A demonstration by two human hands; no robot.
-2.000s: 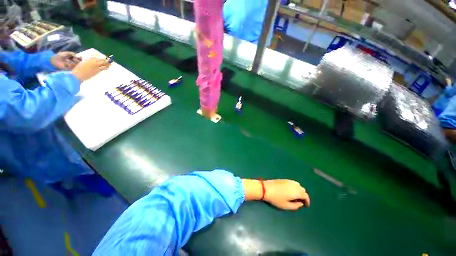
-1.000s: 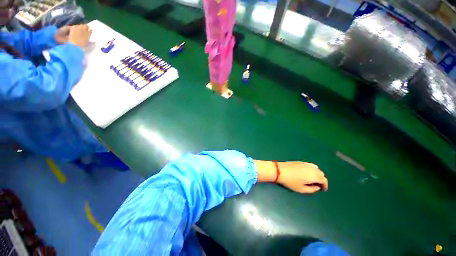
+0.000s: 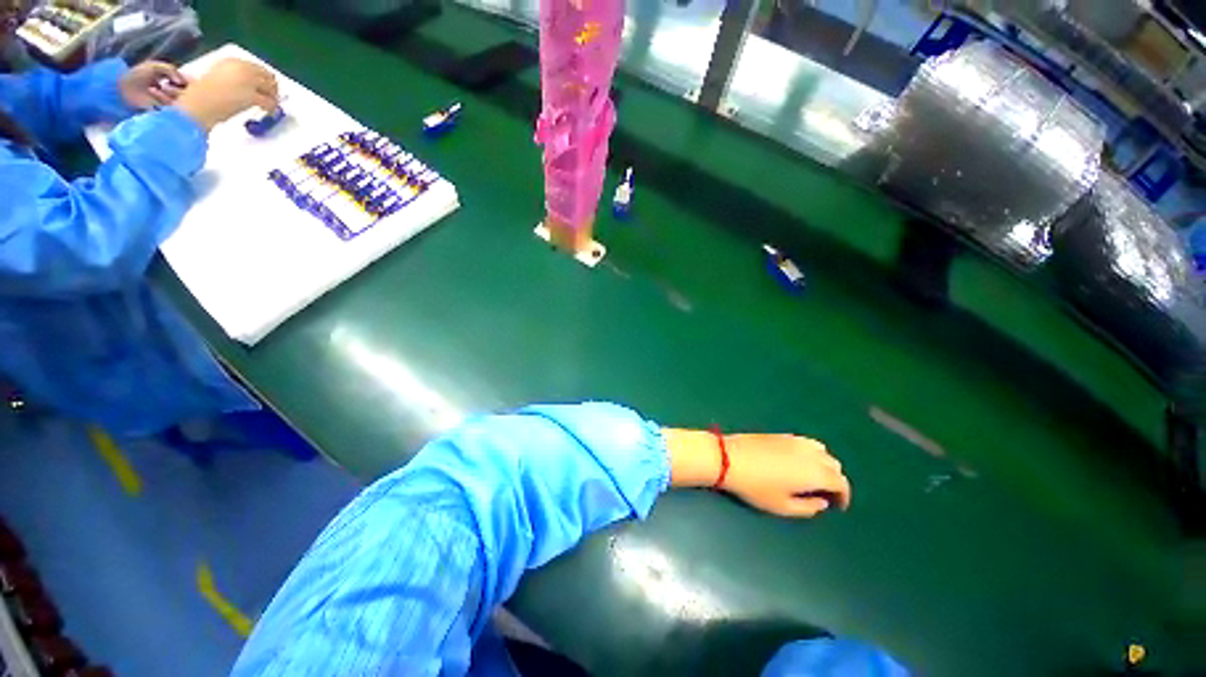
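Note:
My left hand (image 3: 790,477), bare with a red band at the wrist, rests palm down on the glossy green bench (image 3: 463,324). Its fingers are loosely curled; no object shows in it, but its underside is hidden. My right hand is not in view; only a piece of blue cloth shows at the bottom edge. Beyond the bench, single small blue modules lie apart on the dark green belt: one left of the pink post (image 3: 442,119), one just right of it (image 3: 623,193), and one further right (image 3: 783,267).
A pink-wrapped post (image 3: 574,126) stands on the bench. At left, a person in blue has one hand (image 3: 236,93) at a module over a white foam tray (image 3: 218,284) with rows of modules. Shiny clear trays (image 3: 999,146) stand beyond the belt. A small yellow piece (image 3: 1135,655) lies lower right.
The belt's modules have shifted slightly leftward relative to the post. The other person's hand has come back to the module on the tray. My left hand stays on the bench; the view has shifted.

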